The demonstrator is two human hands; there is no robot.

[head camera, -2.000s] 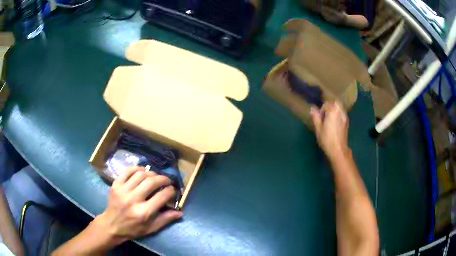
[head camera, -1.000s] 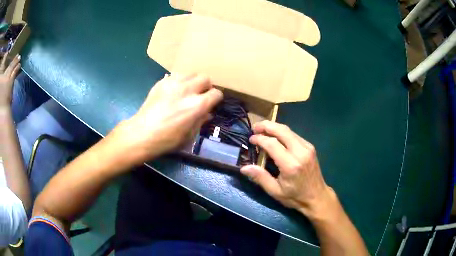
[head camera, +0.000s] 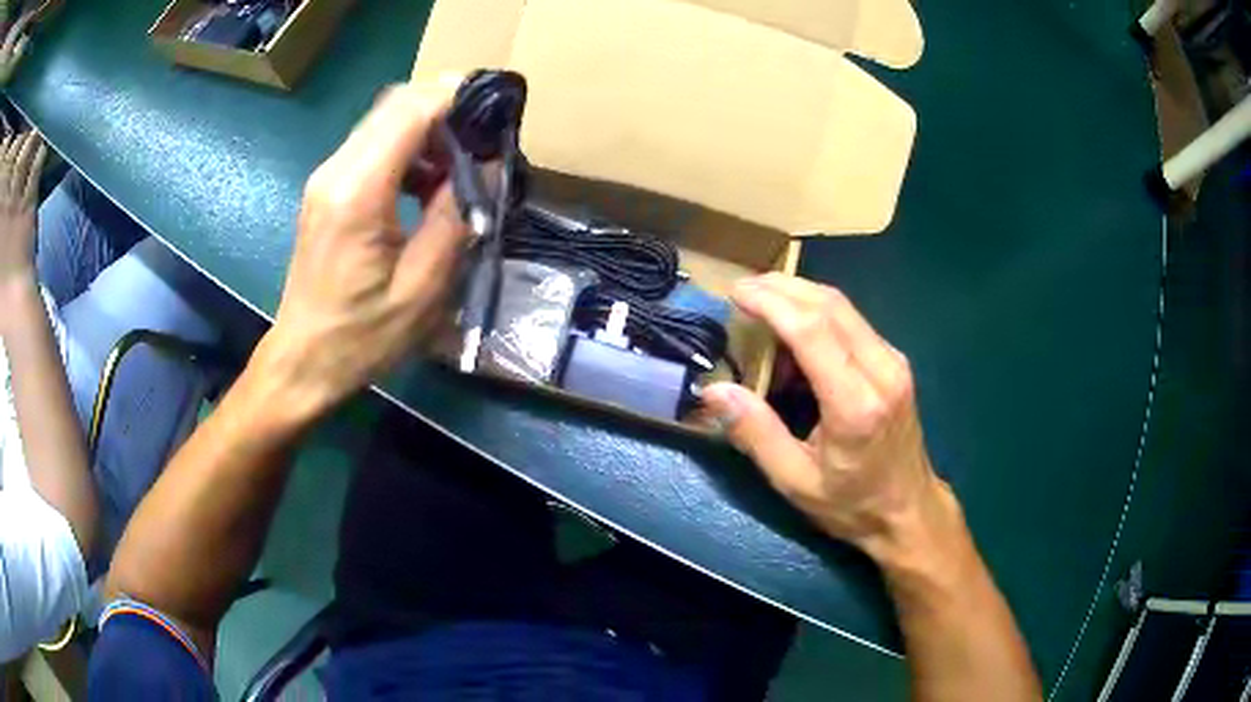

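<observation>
An open brown cardboard box (head camera: 789,261) lies in front of me, its lid (head camera: 686,103) tilted back behind it. My left hand (head camera: 364,240) holds a coiled black cable (head camera: 487,130) above the box's left end. Inside are another coiled black cable (head camera: 604,254), a shiny clear plastic bag (head camera: 532,322) and a grey-blue power adapter (head camera: 624,376) with prongs pointing up, in the front part. My right hand (head camera: 837,412) is at the box's right end, thumb by the adapter and fingers over the side wall. Whether it grips the wall or adapter is unclear.
Another open box (head camera: 281,55) with dark items stands at the upper left of the green table (head camera: 1015,343). A seated person's hand (head camera: 21,172) and arm are at the far left. White tubes (head camera: 1214,148) are at the upper right. A dark rack is at the lower right.
My left hand has lifted a coiled cable out over the box's left end, exposing the plastic bag. My right hand stays at the right end. The neighbouring box shows more fully.
</observation>
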